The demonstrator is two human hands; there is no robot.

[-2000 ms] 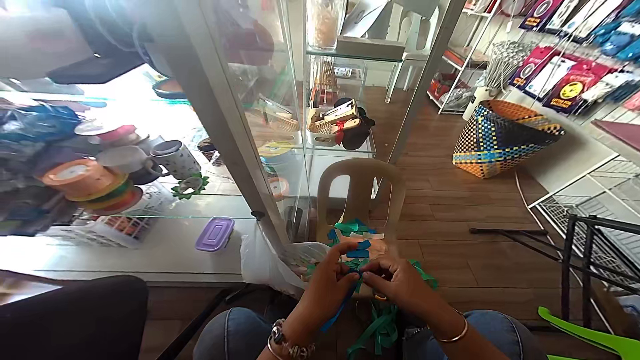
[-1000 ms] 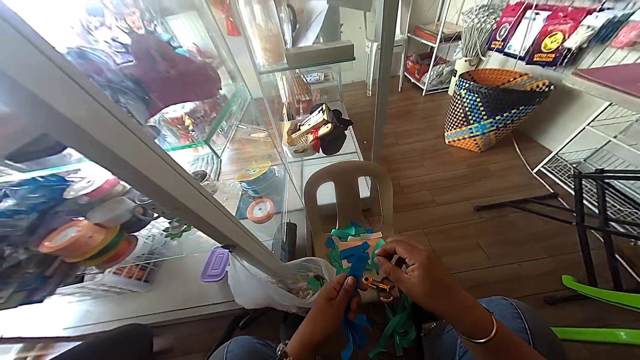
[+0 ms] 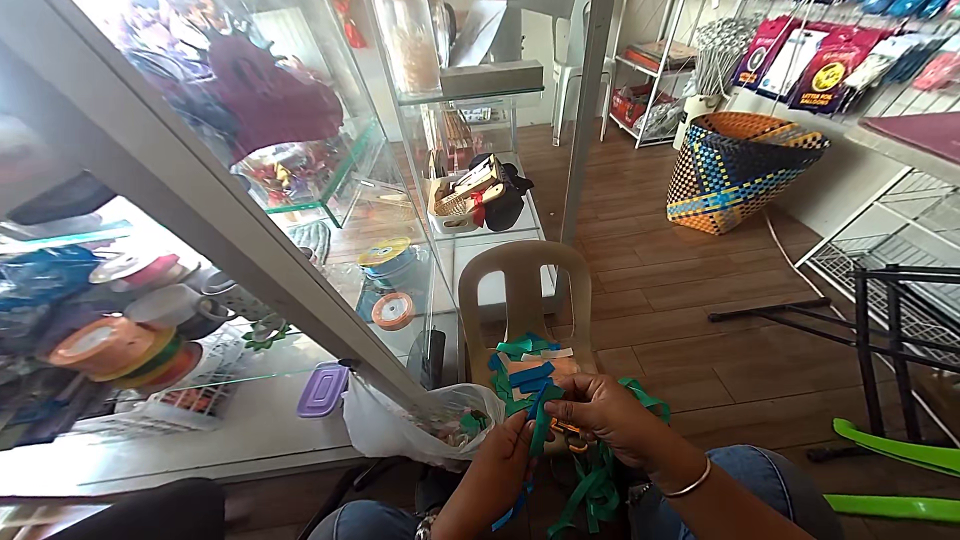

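Observation:
My left hand (image 3: 511, 455) pinches blue and green ribbon pieces (image 3: 541, 420) from below, over the front of a beige plastic chair (image 3: 525, 259). With thumb and fingers, my right hand (image 3: 596, 409) grips the upper end of the green ribbon piece. Cut blue, green and peach ribbon strips (image 3: 531, 373) lie piled on the seat behind my hands. Orange-handled scissors (image 3: 576, 440) are partly hidden under my right hand. Long green ribbon (image 3: 596, 487) hangs in loops below, and a blue tail hangs under my left hand.
A white plastic bag (image 3: 397, 427) with scraps is left of the chair. Beyond it stands a glass display case (image 3: 442, 300) with ribbon spools (image 3: 393, 310) and a purple lid (image 3: 322, 390). A woven basket (image 3: 739, 172), black metal legs (image 3: 862, 337) and bright green strips (image 3: 892, 450) are at right.
A green ribbon piece now stands upright between my hands, where blue ribbon showed a second ago. My right hand has closed in on my left. The view has swung since the earliest frame.

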